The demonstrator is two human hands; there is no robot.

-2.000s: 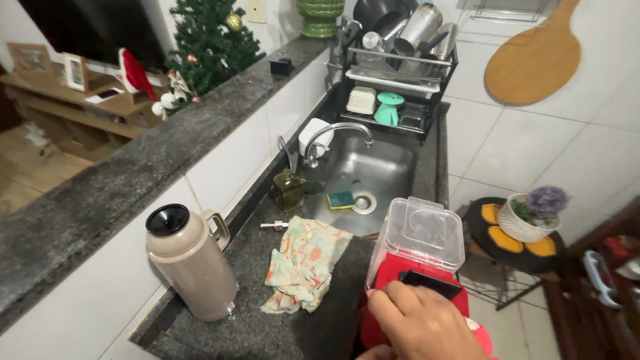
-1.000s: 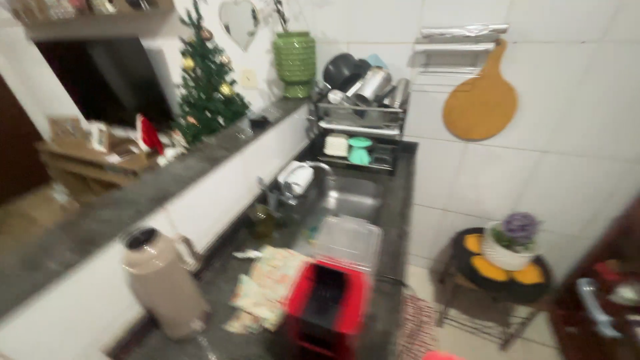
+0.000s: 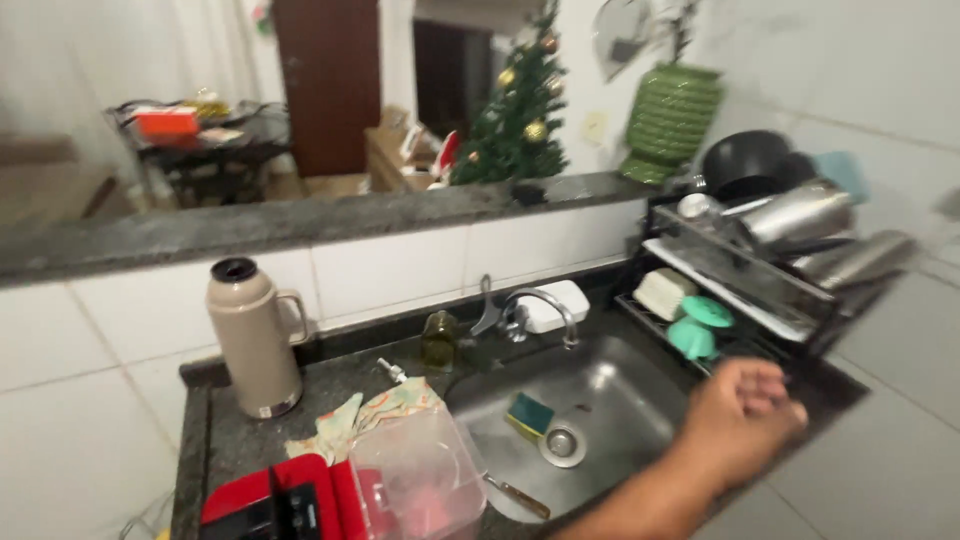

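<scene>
My right hand (image 3: pixel 742 420) is raised over the right rim of the steel sink (image 3: pixel 622 397), near the lower shelf of the dish rack (image 3: pixel 739 289). Its fingers are curled, and whether anything is in them cannot be told. My left hand is out of view. A green and yellow sponge (image 3: pixel 530 415) lies in the sink beside the drain, and a wooden-handled utensil (image 3: pixel 523 498) rests at the basin's near left. At the bottom left are a red and black appliance (image 3: pixel 277 499) and a clear plastic container (image 3: pixel 420 472). A patterned cloth (image 3: pixel 375 412) lies behind them.
A beige thermos (image 3: pixel 255 345) stands on the left of the counter. Along the back are a greenish glass jar (image 3: pixel 439 341), the faucet (image 3: pixel 544 300) and a white container (image 3: pixel 556 306). Pots and metal cups fill the rack. A green vase (image 3: pixel 671 124) stands on the ledge.
The view has swung left and closer to the sink. My right hand, over the red item two seconds ago and unseen one second ago, is now by the dish rack.
</scene>
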